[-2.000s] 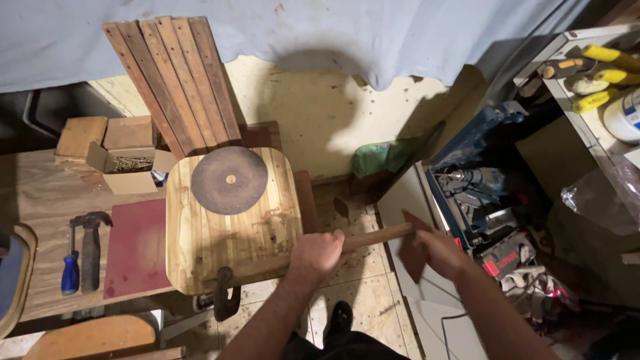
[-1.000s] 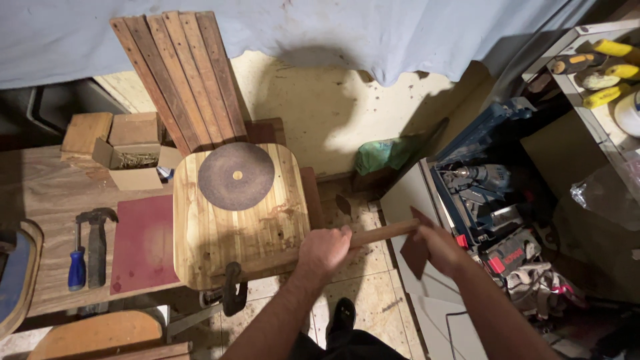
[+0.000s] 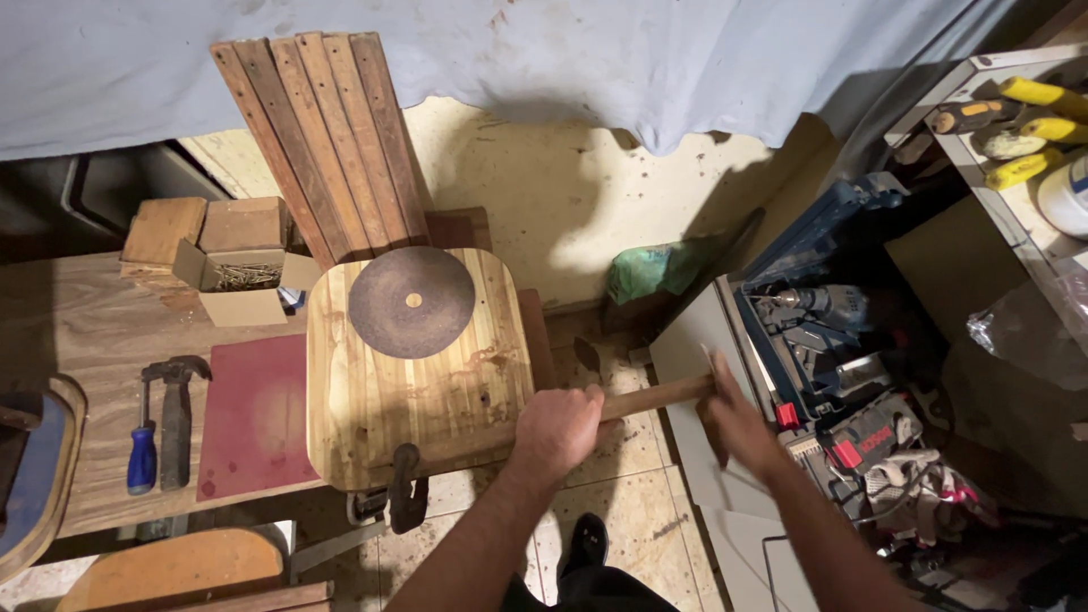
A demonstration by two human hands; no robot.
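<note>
A wooden strip sticks out past the right side of a wooden board with rounded corners. My left hand is closed around the strip beside the board's edge. My right hand, blurred, is at the strip's far end, holding a thin brown sheet that looks like sandpaper against it. A dark metal clamp grips the board's front edge, over the strip's other end. A dark abrasive disc lies on the board.
Several drilled wooden slats lean behind the board. At left are a claw hammer, a blue-handled screwdriver, a red sheet and an open carton of screws. A blue toolbox with a drill stands at right.
My left hand stays closed on the strip. My right hand remains around its far end, with the brown sheet tilted differently.
</note>
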